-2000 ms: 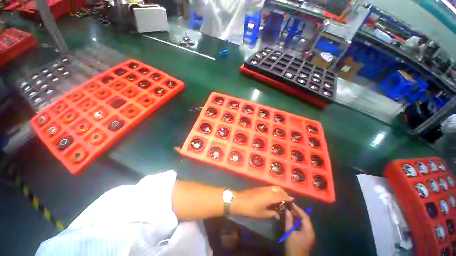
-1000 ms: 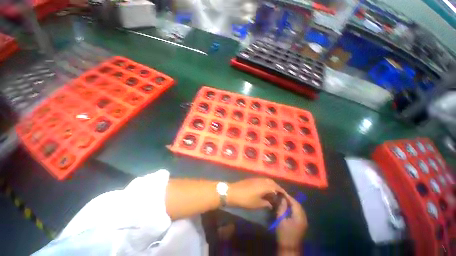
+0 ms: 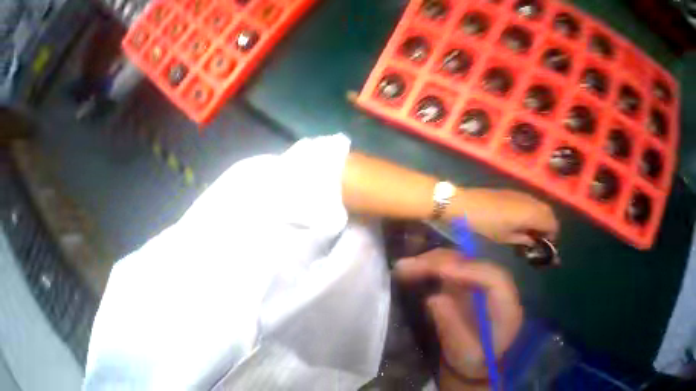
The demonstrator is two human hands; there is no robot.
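Note:
My left hand (image 3: 513, 218), with a silver watch at the wrist, holds a dark round unit (image 3: 540, 252) with a shiny rim at its fingertips, low over the dark-green bench. My right hand (image 3: 473, 302) is blurred, nearer to me and apart from the unit. It holds a slim blue hand tool (image 3: 482, 321) that points up past the left wrist. The red-orange main work tray (image 3: 496, 160) lies beyond my hands, with dark round units in most visible pockets.
The red-orange left-hand tray (image 3: 206, 111) is at the upper left, partly cut off, with orange-centred parts and a few dark units. The green bench top (image 3: 305, 84) shows between the trays. A white edge (image 3: 679, 328) shows at the right rim.
The view has swung downward, so the trays sit higher in the picture. My right hand with the blue tool has moved away from the unit, which stays in my left hand.

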